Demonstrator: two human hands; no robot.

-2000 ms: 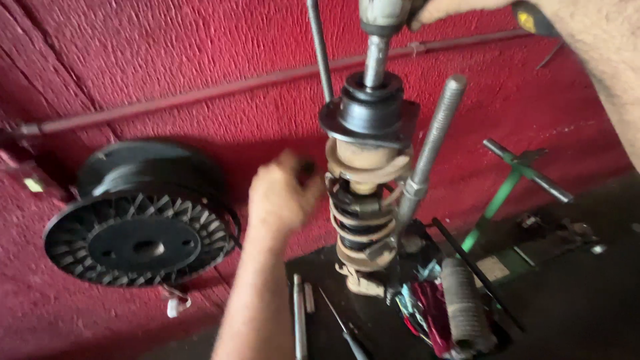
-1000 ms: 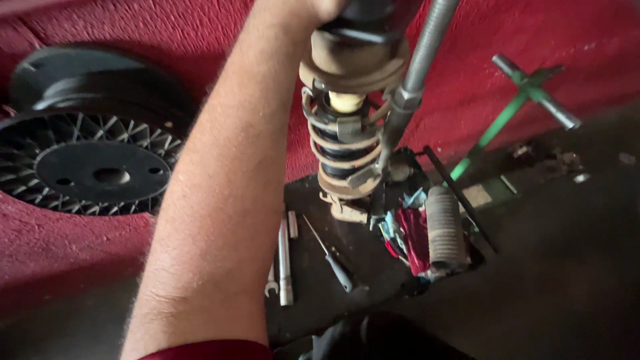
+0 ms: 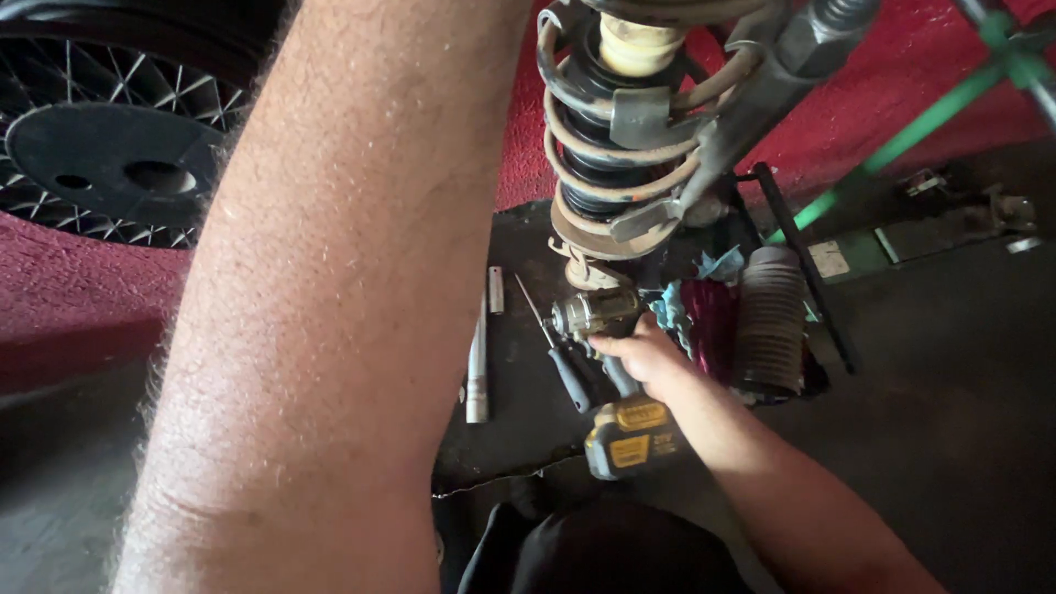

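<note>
My right hand [image 3: 648, 351] holds a cordless impact wrench [image 3: 598, 312] with a yellow and black battery, low over the dark bench top beside a screwdriver [image 3: 569, 379]. Above it stands a strut with a coil spring [image 3: 569, 157], a pale bump stop [image 3: 639, 45] and a black ribbed boot inside. A spring compressor [image 3: 742, 115] with a threaded rod hooks onto the coils at the right side. My left forearm rises across the left of the view beside the strut; its hand is beyond the top edge, so its grip is hidden.
A metal bar [image 3: 478, 363] and a small metal piece [image 3: 496, 289] lie left of the screwdriver. Right of the strut are red and blue rags [image 3: 709, 322] and a ribbed grey cylinder [image 3: 771, 322]. A green-handled cross wrench [image 3: 899, 153] leans by the red wall. A lattice-patterned wheel [image 3: 99, 157] is at left.
The impact wrench, at the strut's top two seconds ago, is now low at the bench in my right hand. My left hand has risen from beside the spring to beyond the view.
</note>
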